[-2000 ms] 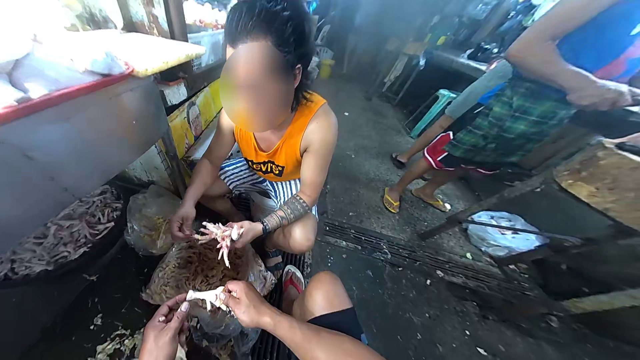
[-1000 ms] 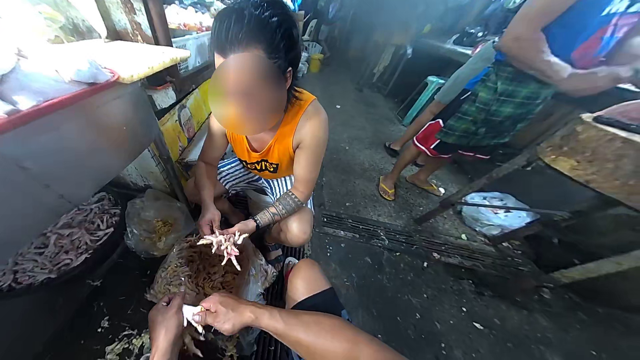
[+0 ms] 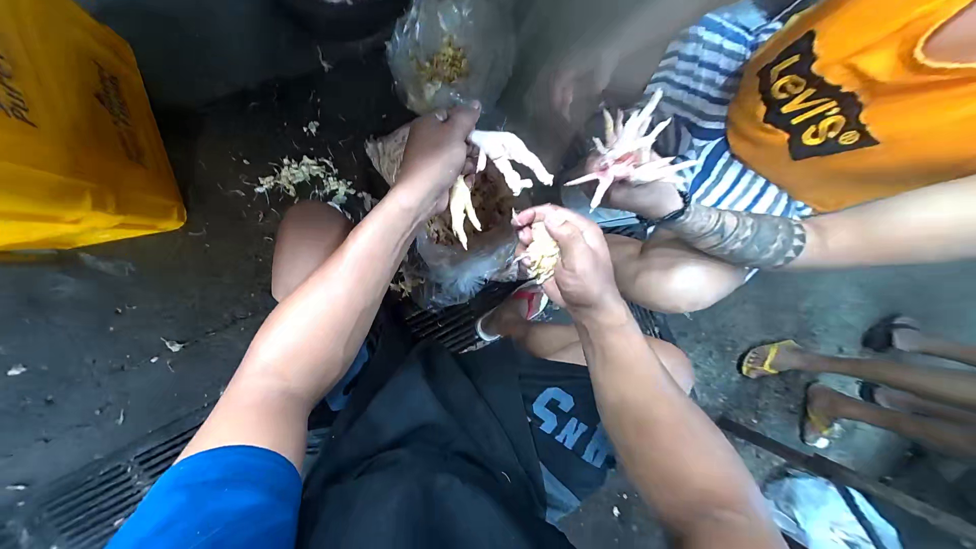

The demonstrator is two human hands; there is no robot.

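Note:
My left hand [image 3: 438, 156] grips chicken feet; a white chicken foot [image 3: 509, 156] sticks out to its right and a yellowish chicken foot [image 3: 462, 212] hangs below it. Right of that, my right hand [image 3: 573, 255] is closed on a bunch of pale yellow skin peelings [image 3: 542, 253]. Beneath both hands lies an open clear plastic bag [image 3: 461, 271] with brownish bits in it. A person squatting at the right holds a bunch of peeled chicken feet [image 3: 629, 152] in one hand.
A tied clear plastic bag [image 3: 450, 57] stands beyond my left hand. Peelings [image 3: 305, 177] litter the dark wet floor. A yellow bag or container [image 3: 84, 137] is at the upper left. Metal floor grating [image 3: 122, 473] runs under me. Another person's feet in slippers [image 3: 770, 358] are at the right.
The view has tilted down and turned strongly. My hands, close together on one foot a second ago, are now apart, and peelings show in my right hand.

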